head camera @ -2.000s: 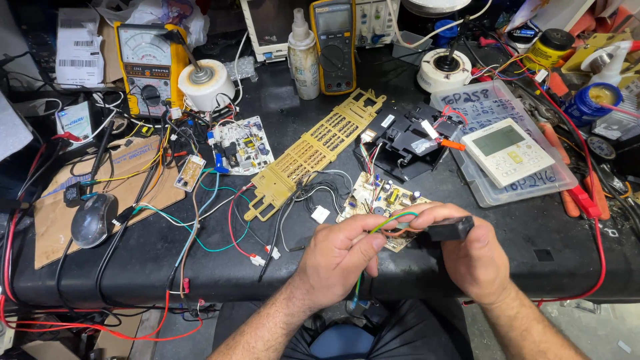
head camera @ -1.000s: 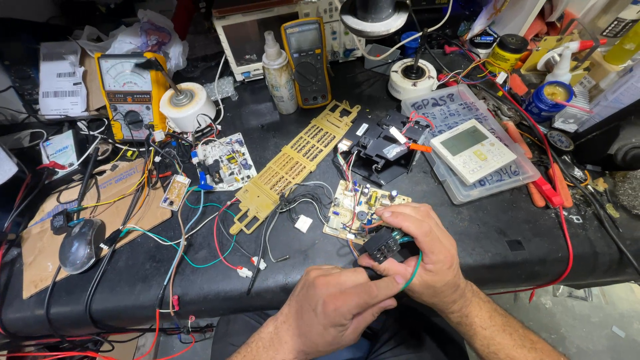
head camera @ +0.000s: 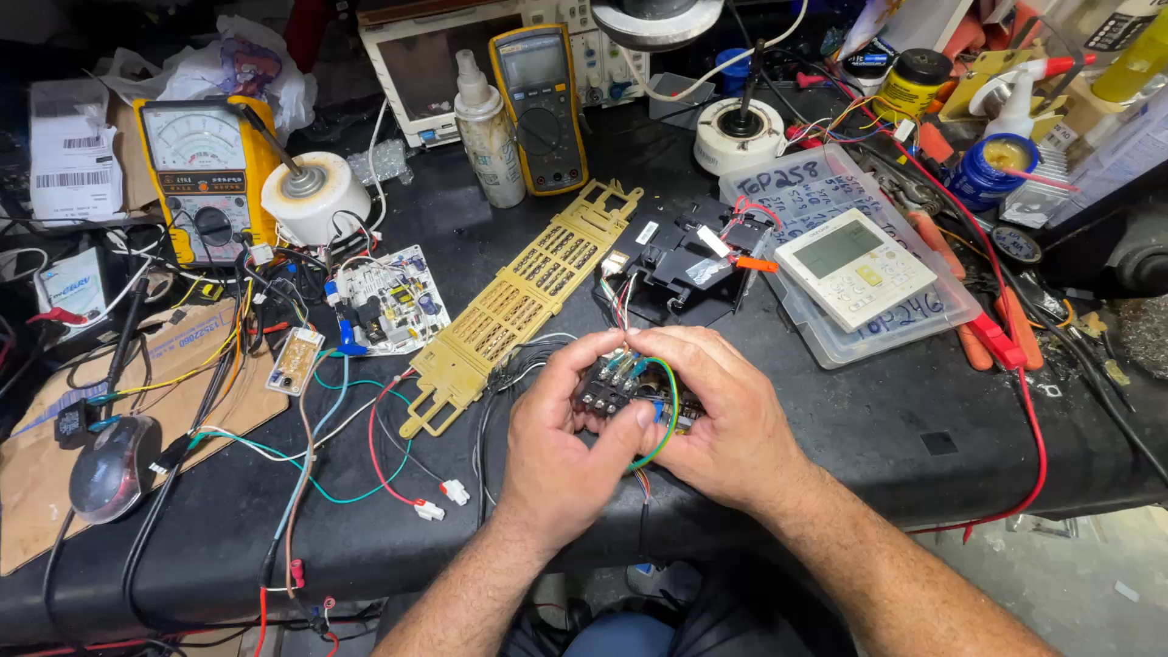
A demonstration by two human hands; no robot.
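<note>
Both my hands close around a black screw terminal block [head camera: 606, 388] near the bench's front edge. My left hand [head camera: 570, 447] grips its left side. My right hand [head camera: 721, 424] holds it from the right, beside a green-yellow wire [head camera: 673, 401] that curves down from the block. Part of a circuit board shows between my hands, mostly covered. Beyond them lies a black plastic housing [head camera: 689, 260] with a white and an orange connector. The tan slotted plastic frame [head camera: 525, 306] lies to the left, and a populated circuit board [head camera: 392, 301] sits beside it.
An analog multimeter [head camera: 205, 182], a white motor [head camera: 315, 196], a spray bottle [head camera: 490, 137] and a digital multimeter [head camera: 540, 109] stand behind. At right, a controller with a display [head camera: 856, 269] rests on a plastic case [head camera: 812, 342]. Loose wires and a computer mouse [head camera: 114, 470] lie at left.
The terminal block, held in my right hand a second ago, is now between both hands. My left hand has moved up to it. The circuit board that lay on the bench is now mostly hidden by my hands.
</note>
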